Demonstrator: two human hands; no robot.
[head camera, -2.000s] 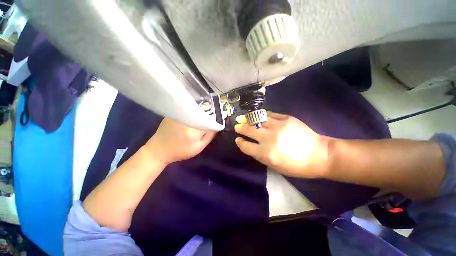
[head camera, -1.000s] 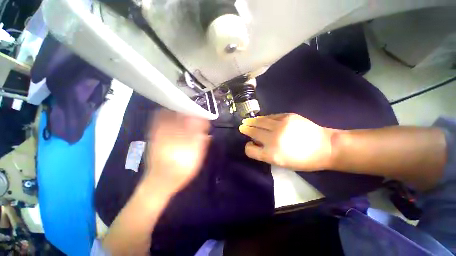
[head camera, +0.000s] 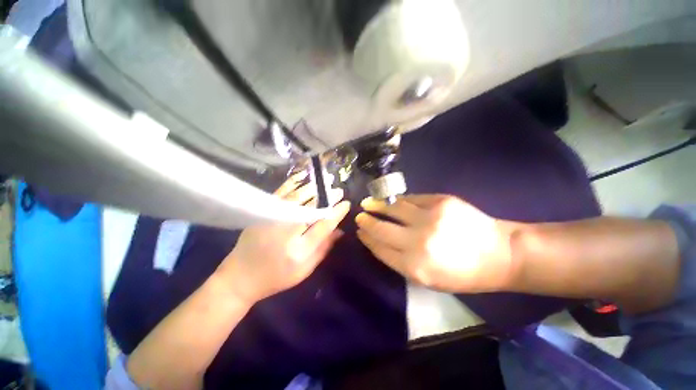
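Note:
A dark purple-navy garment panel (head camera: 336, 305) lies spread under the white-cream machine head (head camera: 229, 114). My left hand (head camera: 282, 247) lies on the cloth left of the needle area, fingers spread, its fingertips partly hidden by the machine head. My right hand (head camera: 450, 240) rests on the cloth just right of the needle area, fingertips beside the ribbed dial (head camera: 388, 186). The fingertips of both hands are close together. The needle and presser foot are not clearly seen. A white paper label (head camera: 170, 245) sits on the cloth's left side.
A bright blue strip (head camera: 59, 289) hangs at the table's left edge, with dark purple cloth above it. A black object (head camera: 546, 95) lies behind the panel at the right. A black cable (head camera: 641, 158) runs at the right. The table edge (head camera: 450, 334) is in front.
My left hand has come back beside the needle area after moving blurred over the cloth. My right hand has stayed nearly in place. The view has shifted, and the machine head looks closer.

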